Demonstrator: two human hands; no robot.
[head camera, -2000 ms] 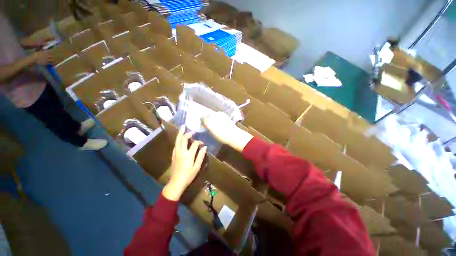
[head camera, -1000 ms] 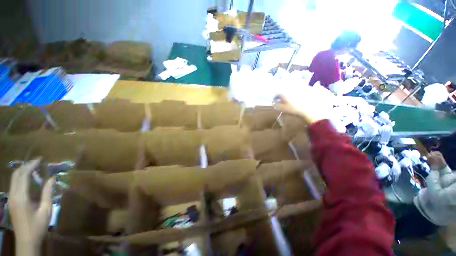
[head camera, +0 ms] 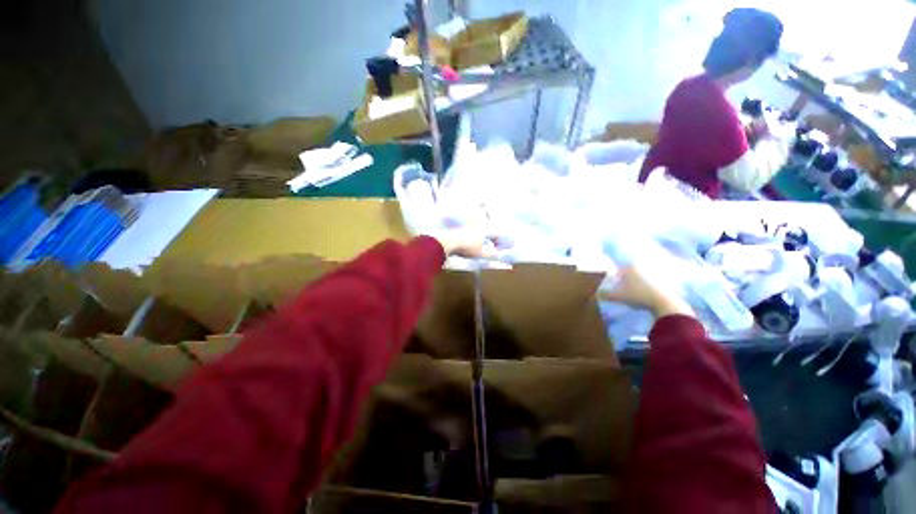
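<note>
Clear air column bags (head camera: 542,206) lie in a bright heap at the back of the bench, beyond the cartons. My left hand (head camera: 464,243) is at the near left edge of the heap, arm stretched across the box rows. My right hand (head camera: 640,289) is at the near right part of the heap. Glare and plastic blur the fingers of both hands, so a grip cannot be made out. Open brown cartons (head camera: 542,316) stand in rows below my hands, with dark small items in some bottoms.
White cameras with black lens faces (head camera: 775,311) are heaped at the right, with cords hanging down. A person in a red top (head camera: 693,136) works behind them. Blue and white stacks (head camera: 85,226) lie at the left. A metal rack (head camera: 547,75) holding boxes stands at the back.
The view has turned right. My left hand has gone from the boxes at the left to the bag heap. My right hand now lies at the heap's near right side.
</note>
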